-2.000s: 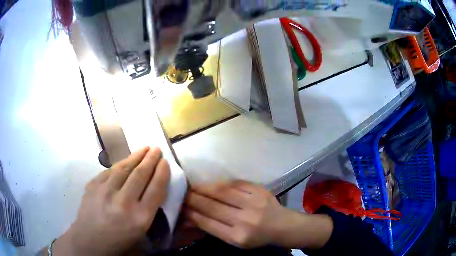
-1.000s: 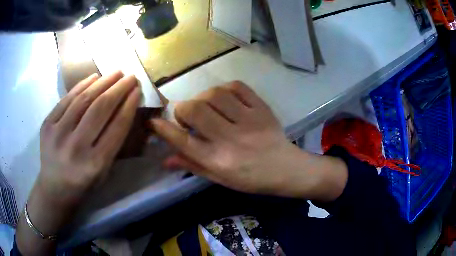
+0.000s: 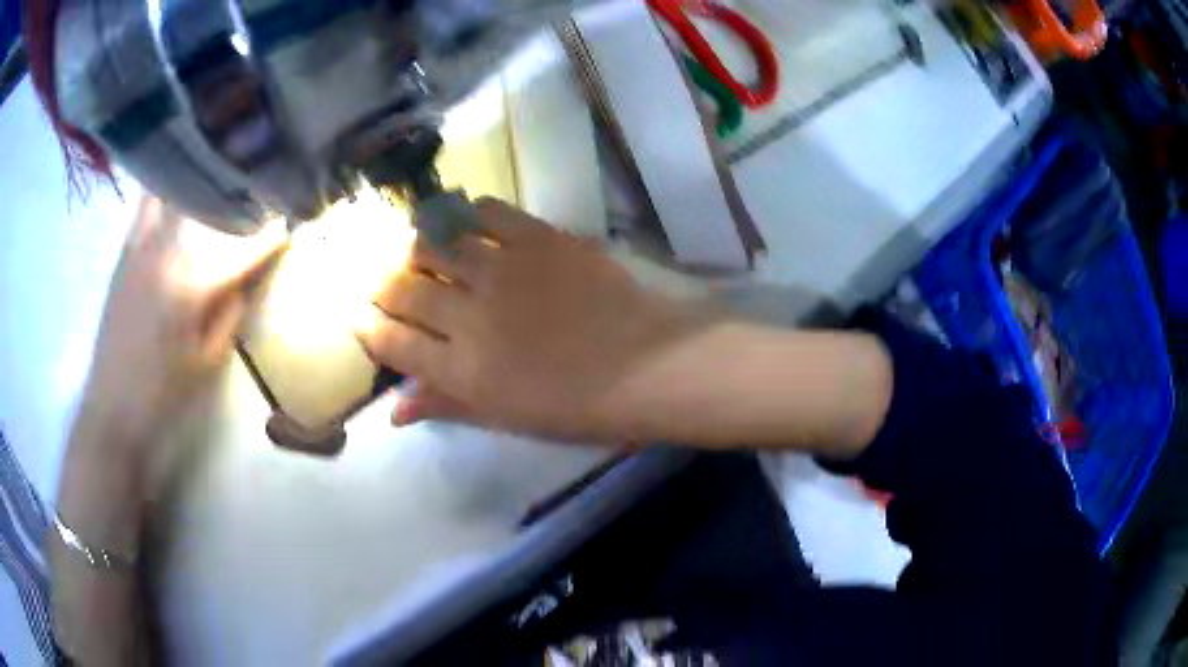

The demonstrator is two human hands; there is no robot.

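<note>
The sewing machine head (image 3: 261, 91) is at the upper left, its needle area lost in lamp glare. My right hand (image 3: 508, 326) reaches to the right side of the needle area, fingers pointing left, fingertips in the glare. My left hand (image 3: 196, 300) is blurred at the left of the needle area, fingers near the bright spot. Glare and blur hide whether either hand holds cloth. The black round-ended attachment (image 3: 446, 219) shows just above my right fingers. The white strip and brown cloth seen earlier cannot be made out.
Strip piles (image 3: 664, 143) lie right of the machine head, with red (image 3: 749, 59) and green scissor handles behind. The blue basket (image 3: 1107, 300) stands beyond the table's right edge. A striped bundle (image 3: 20, 521) is at the far left. An orange item (image 3: 1062, 29) is at the upper right.
Both hands have moved forward from the table's front part to the needle area. The white strip and brown cloth between them are no longer visible. The view has shifted, showing more of the machine head.
</note>
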